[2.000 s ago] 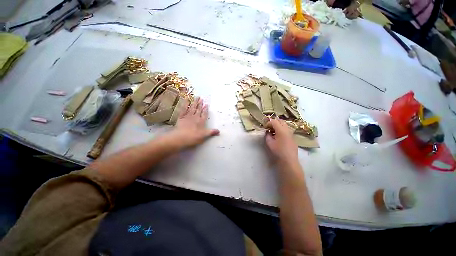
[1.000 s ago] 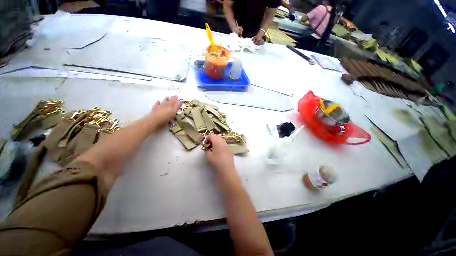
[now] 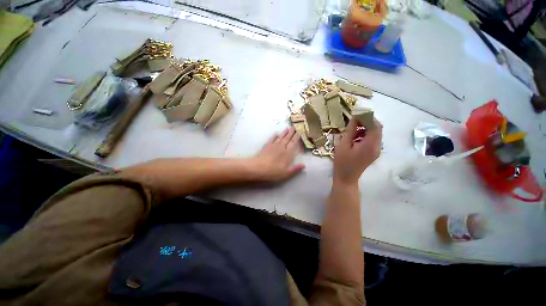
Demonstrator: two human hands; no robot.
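A heap of khaki-tan strap tabs with gold hooks lies in front of me, right of the middle. My right hand is at the heap's right edge, fingers closed on a strap tab that sticks up from them. My left hand lies on the tabletop at the heap's lower left, fingers spread and empty. A second heap of tabs lies to the left, with a smaller bunch behind it.
Left: hammer handle, clear plastic bag, yellow sheets. Back: orange pot on a blue tray. Right: foil with a dark object, whitish bottle, red bag, brownish jar near the table edge.
The view swung right and back. My left hand moved from the heap's upper left to its lower left. My right hand shifted to the heap's right edge and now raises a tab.
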